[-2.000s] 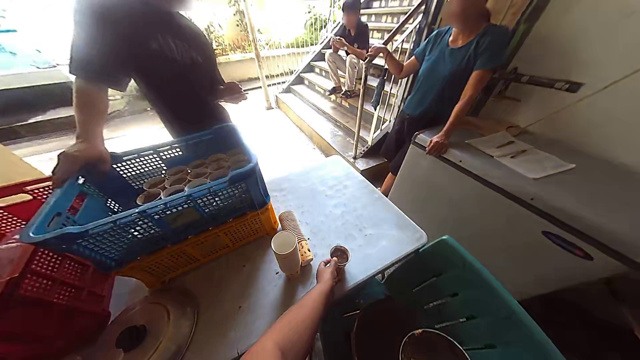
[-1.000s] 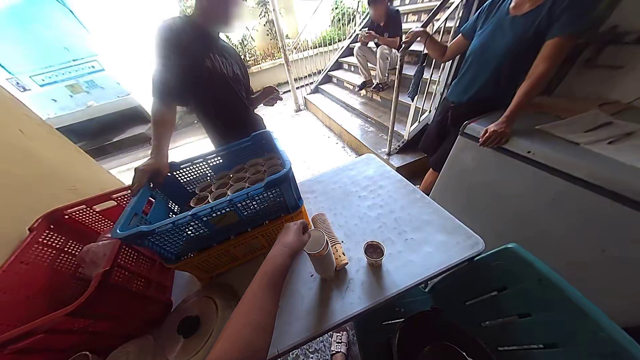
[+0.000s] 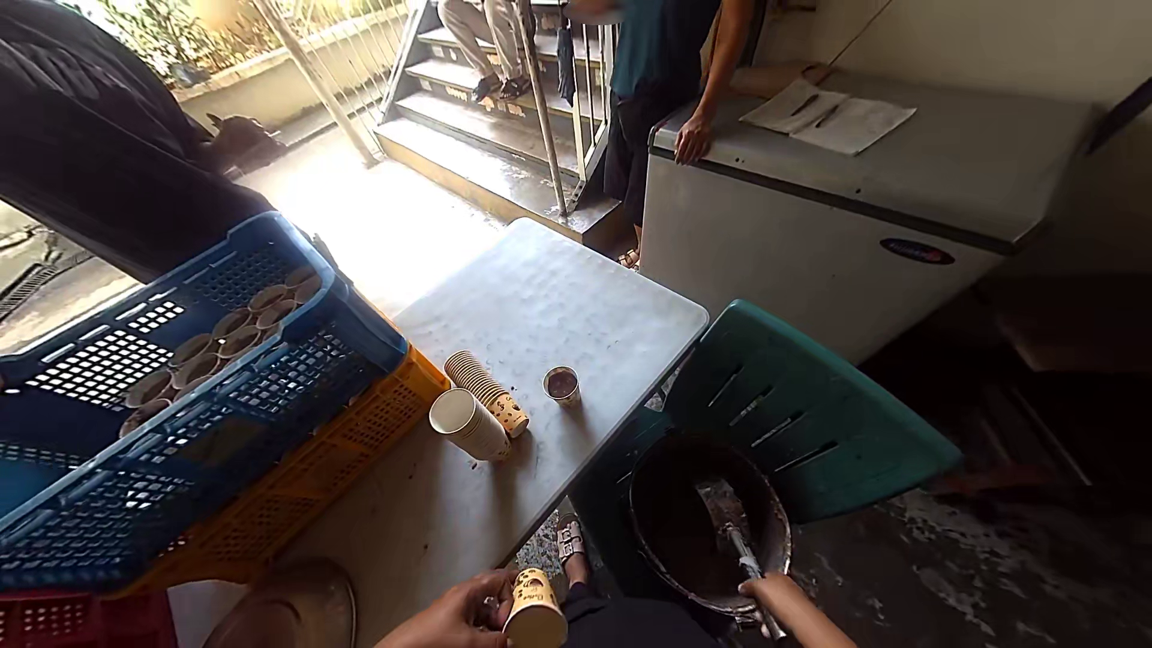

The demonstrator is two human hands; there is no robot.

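Observation:
My left hand (image 3: 481, 612) holds an upturned or tilted patterned paper cup (image 3: 535, 608) below the table's near edge. At the lower right, my right hand (image 3: 787, 605) grips the handle of a ladle or scoop (image 3: 725, 513), whose head is inside a dark-filled pot (image 3: 786, 531). On the white table (image 3: 576, 288) a filled paper cup (image 3: 562, 384) stands alone. To its left, an upright stack of paper cups (image 3: 470, 425) touches a stack lying on its side (image 3: 486, 389).
A blue crate (image 3: 315, 369) of filled cups sits on an orange crate (image 3: 297, 486), left. A green plastic chair (image 3: 792, 423) surrounds the pot. Beyond are a chest freezer (image 3: 765, 234), stairs (image 3: 486, 135) and other people. A round lid (image 3: 297, 612) lies near the lower left.
My left hand has moved from the cup stacks toward me and now holds a cup. My right hand has come into view on the ladle. The view has tilted down.

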